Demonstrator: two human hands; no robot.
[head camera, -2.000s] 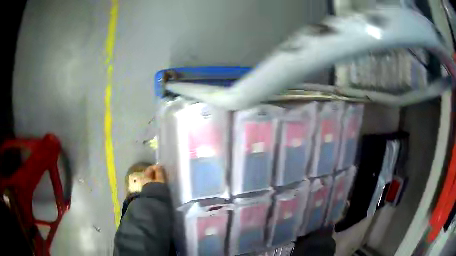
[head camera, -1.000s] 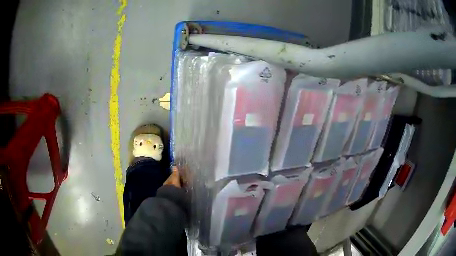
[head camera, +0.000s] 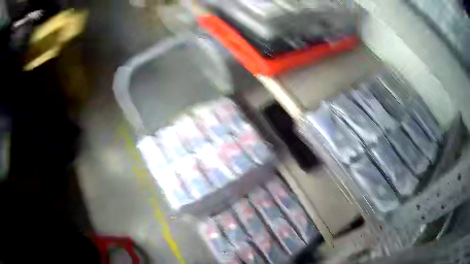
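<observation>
The picture is blurred. A stack of clear trays with bagged phones (head camera: 206, 149) stands in the middle, against the grey tubular handle of the trolley (head camera: 122, 90). Its top tray shows two rows of pale sleeves with pink and blue-grey ends. A second tray of bagged phones (head camera: 257, 221) lies nearer to me, at the bottom middle, partly cut off by the lower edge. I cannot make out either of my hands. A dark blurred shape is at the bottom edge beside the nearer tray, and I cannot tell what it is.
A tray of grey-looking sleeves (head camera: 376, 139) lies at the right. Dark and clear trays sit by a red-orange edge (head camera: 268, 64) at the top. A yellow floor line (head camera: 165, 221) runs at the left, with a red stool (head camera: 116, 247) at the bottom left.
The view has swung and pulled back from the close-up tray stack. My left hand, earlier at the stack's side, is out of sight. The nearer tray and the right-hand tray now show.
</observation>
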